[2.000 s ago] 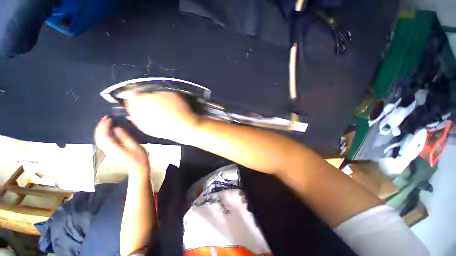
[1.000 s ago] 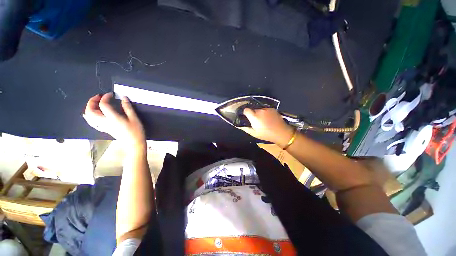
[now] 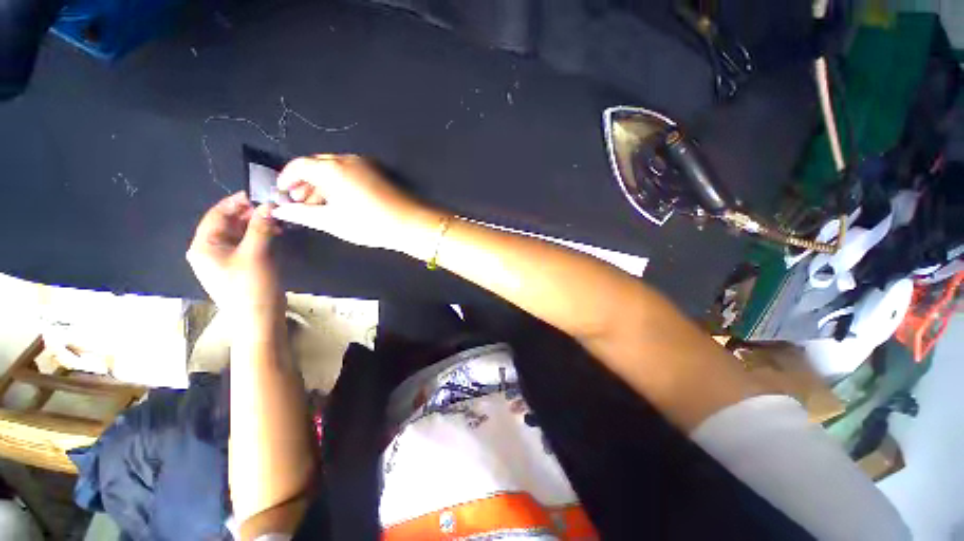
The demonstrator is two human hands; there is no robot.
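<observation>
A white interfacing strip (image 3: 566, 245) runs along a dark garment strip (image 3: 254, 159) on the black cloth; my right forearm covers its middle. My left hand (image 3: 235, 241) pinches the strip's left end at its lower edge. My right hand (image 3: 330, 199) is beside it, with fingertips closed on the white strip at that same end. The steam iron (image 3: 650, 164) lies apart at the right, its pointed sole edge towards the upper left, with no hand on it.
Black table cloth (image 3: 95, 211) holds thread scraps (image 3: 283, 125). Dark scissors (image 3: 727, 63) lie at the far right, a blue cloth (image 3: 106, 30) at the far left. White tape loops (image 3: 846, 248) and a red crate (image 3: 932, 306) are at right. A wooden stool (image 3: 63, 423) stands lower left.
My right hand has let go of the iron, now farther right and back, and has moved left to the strip's end beside my left hand. The strip's left end is pinched.
</observation>
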